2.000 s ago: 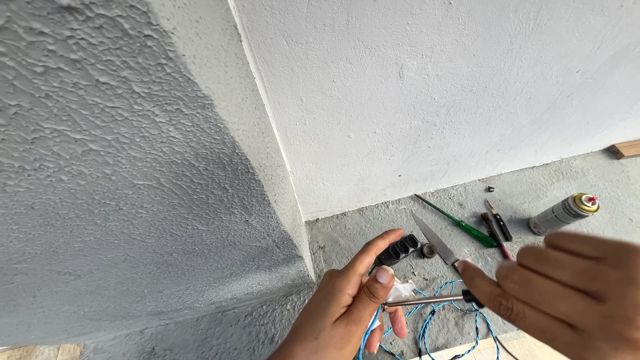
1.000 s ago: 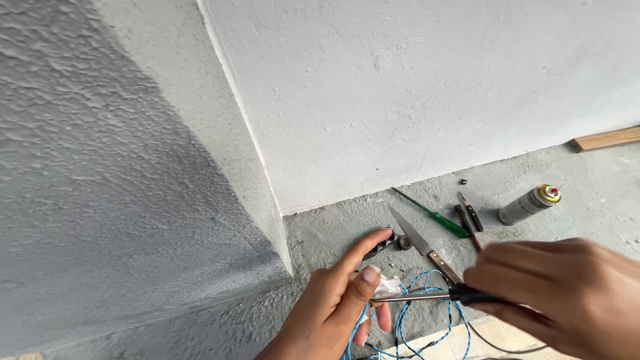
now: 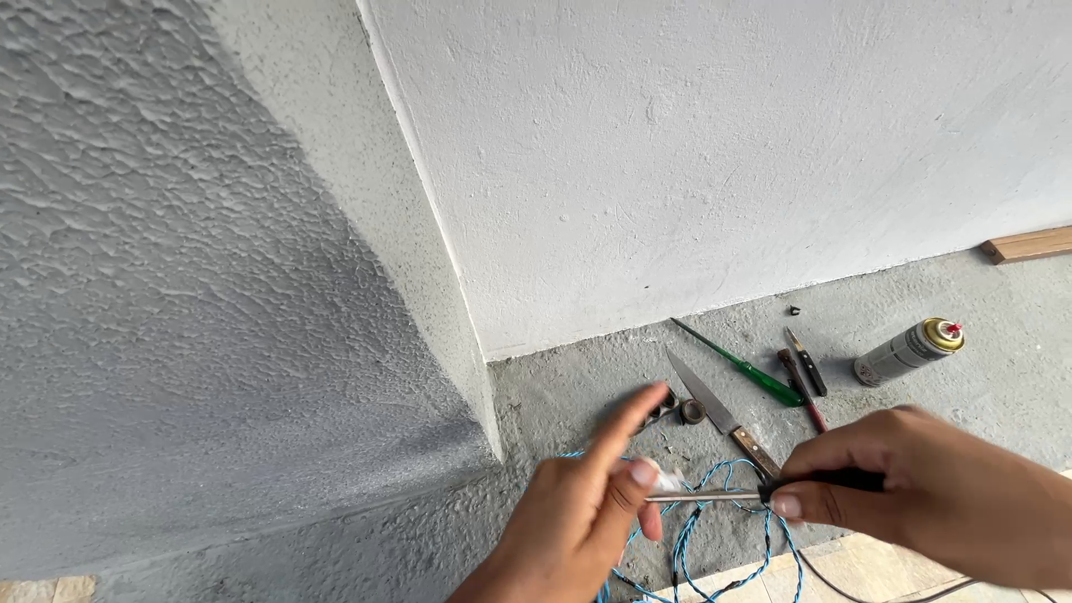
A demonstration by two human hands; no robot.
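My right hand [image 3: 879, 494] is closed on the black handle of a screwdriver [image 3: 708, 496], whose metal shaft points left. The tip reaches the thumb of my left hand [image 3: 586, 511], which pinches a small white piece [image 3: 662, 479], perhaps plastic or cloth; its exact kind cannot be told. My left index finger extends above it. Blue twisted wire [image 3: 687, 536] loops below and around both hands. Just beyond them, a kitchen knife with a wooden handle [image 3: 712, 398] lies on the concrete, beside a small dark ring [image 3: 693, 411] and a black part with round openings [image 3: 667, 400], partly hidden by my finger.
A green screwdriver [image 3: 754, 377], a small black-handled blade [image 3: 806, 362], a brush-like tool with a red handle [image 3: 801, 389] and a spray can [image 3: 909, 352] are on the ledge by the white wall [image 3: 670, 167]. A wooden block [image 3: 1030, 245] lies far right. A gray textured wall [image 3: 209, 293] rises left.
My right hand stays on the screwdriver handle, and my left hand keeps its pinch on the white piece. The view has shifted slightly.
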